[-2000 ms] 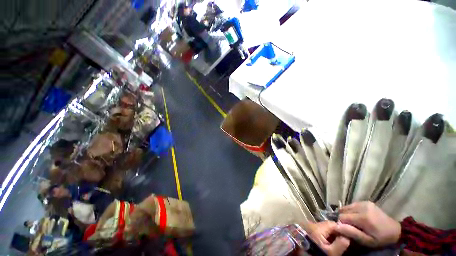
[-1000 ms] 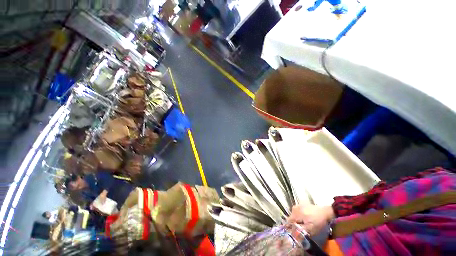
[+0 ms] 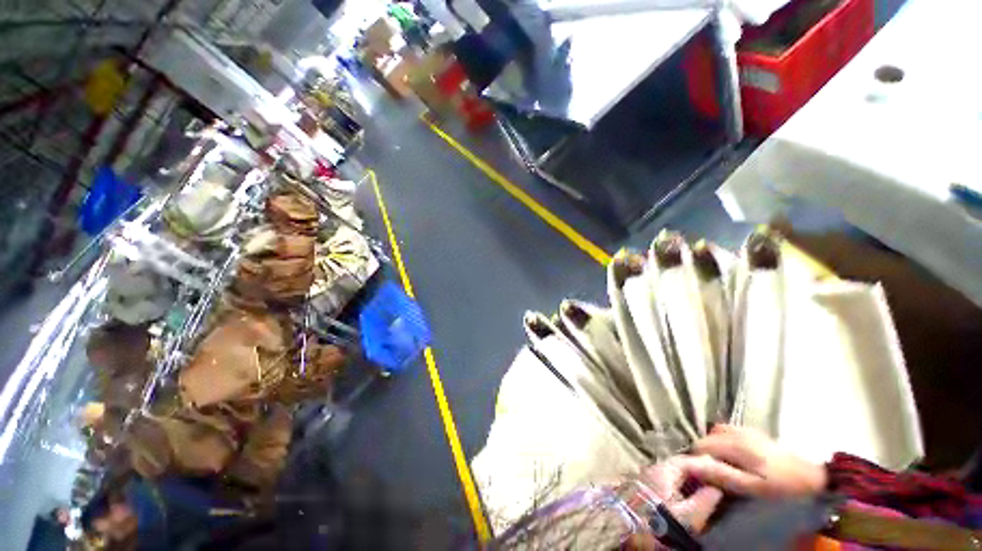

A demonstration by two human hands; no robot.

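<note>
A fanned bundle of cream bag panels [image 3: 673,344] with dark rounded tips stands up in front of me at the lower right. The panels spread at the top and meet at a pinched grey spot in my hands. My right hand [image 3: 759,461], with a dark red knit cuff, is closed at this gathered base. My left hand [image 3: 686,492] is beside it, fingers bent against the same base; its wrist is partly hidden by hair-like strands and a blurred band. A wide flat cream panel [image 3: 851,377] hangs at the bundle's right side.
A white table [image 3: 851,151] with a tape roll [image 3: 889,74] is at the upper right, a brown carton [image 3: 931,334] below it. A red crate [image 3: 802,70] stands behind. Racks with brown pieces [image 3: 232,361], a blue basket [image 3: 393,326] and a person [image 3: 116,524] are at left.
The view has swung along the aisle, bringing the red crate and metal-framed stand into view. The bundle has moved from over the white table to beside it, still held.
</note>
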